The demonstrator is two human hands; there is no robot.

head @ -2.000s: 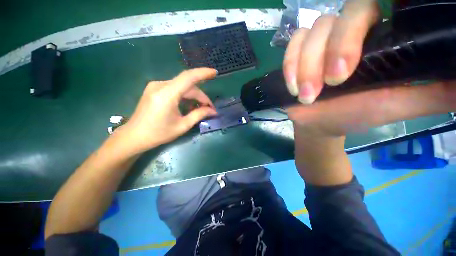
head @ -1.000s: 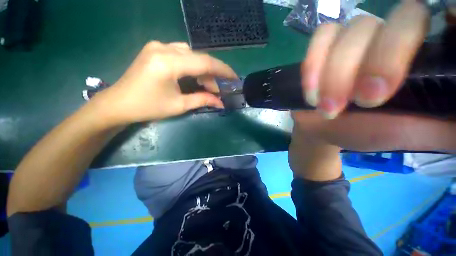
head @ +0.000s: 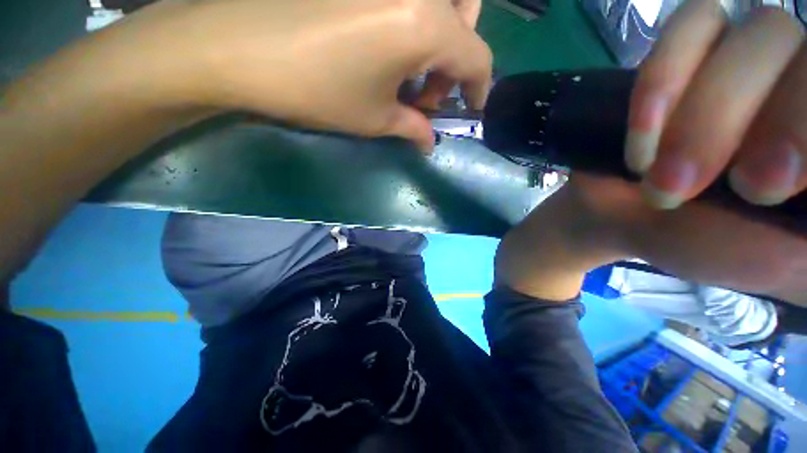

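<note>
My right hand [head: 708, 115] grips the thick black electric screwdriver [head: 566, 119], which points left with its tip end near my left hand. My left hand [head: 354, 71] is at the top of the view, thumb and fingers curled around the controller box [head: 458, 126]. Only a small shiny part of the box shows between my fingers and the driver; the rest is hidden. The bit is hard to make out. Thin dark lead wires [head: 522, 161] run right from the box under the driver.
The green bench [head: 292, 177] ends at an edge close to my body. A clear plastic bag [head: 624, 26] lies at the top right. White connectors [head: 104, 16] show at the top left. Blue crates [head: 681, 398] stand at the lower right, below a light-clothed part of a person [head: 708, 301].
The view has tilted down and shifted right, so the screw tray has nearly left the top. The driver and both hands appear higher and larger. More crates show at the lower right.
</note>
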